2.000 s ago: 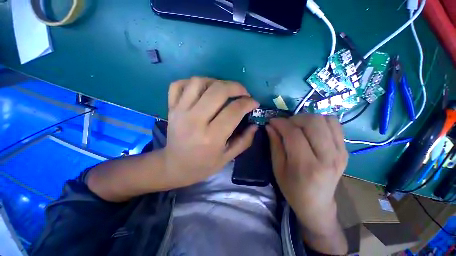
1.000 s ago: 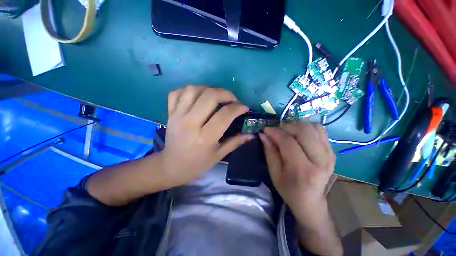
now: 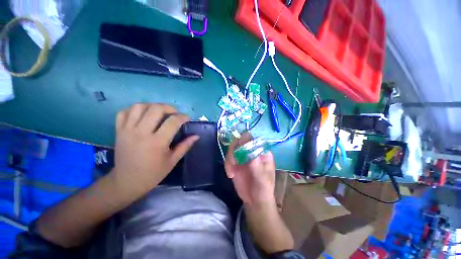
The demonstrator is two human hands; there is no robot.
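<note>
My left hand (image 3: 149, 141) is closed around the upper left part of a flat black battery unit (image 3: 200, 159) at the bench edge. My right hand (image 3: 252, 174) is off the unit, to its right, palm partly turned up, with a green circuit board (image 3: 247, 152) between the fingers; it is blurred. More green circuit boards (image 3: 235, 105) lie in a heap just above my right hand. A small pale tape strip (image 3: 203, 119) is above the battery unit.
A smartphone (image 3: 151, 51) lies above my left hand. Blue-handled cutters (image 3: 275, 109) and a white cable (image 3: 289, 86) are right of the boards. A red slotted tray (image 3: 349, 45) is at the upper right, a tape roll (image 3: 44, 48) at the left, cardboard boxes (image 3: 318, 212) below the bench.
The view has swung right. My right hand has left the battery unit and holds a circuit board apart from it. The unit's upper end now shows black, where a green board showed before.
</note>
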